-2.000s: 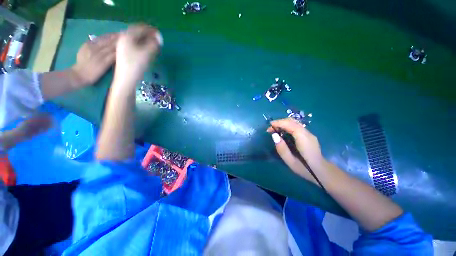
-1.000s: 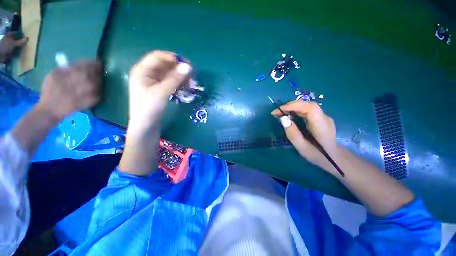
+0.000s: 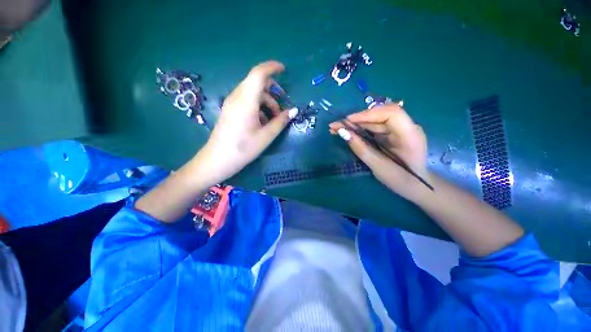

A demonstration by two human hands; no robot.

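Note:
My left hand (image 3: 243,126) holds a flex module (image 3: 302,119) at its edge between thumb and fingers, low over the green bench; part of the module is hidden by the fingers. My right hand (image 3: 389,139) holds dark tweezers (image 3: 376,142) like a pen. Their two fine tips point up and left, apart, just right of the held module. One module with a white ring and a blue tab (image 3: 345,67) lies above the tips. Another module (image 3: 382,102) lies behind my right hand, partly covered. A die-cut pad strip (image 3: 311,174) lies between my forearms near the bench edge.
A second dark pad strip (image 3: 490,152) lies at the right. A pile of modules with rings (image 3: 183,95) lies at the left. A single module (image 3: 569,23) is at the far upper right. A red-pink parts tray (image 3: 221,211) sits below the bench edge, partly under my left sleeve.
My left hand has moved right from the pile and now holds a module close to the tweezer tips. The view has shifted. The other person's hand has gone from beside my left hand.

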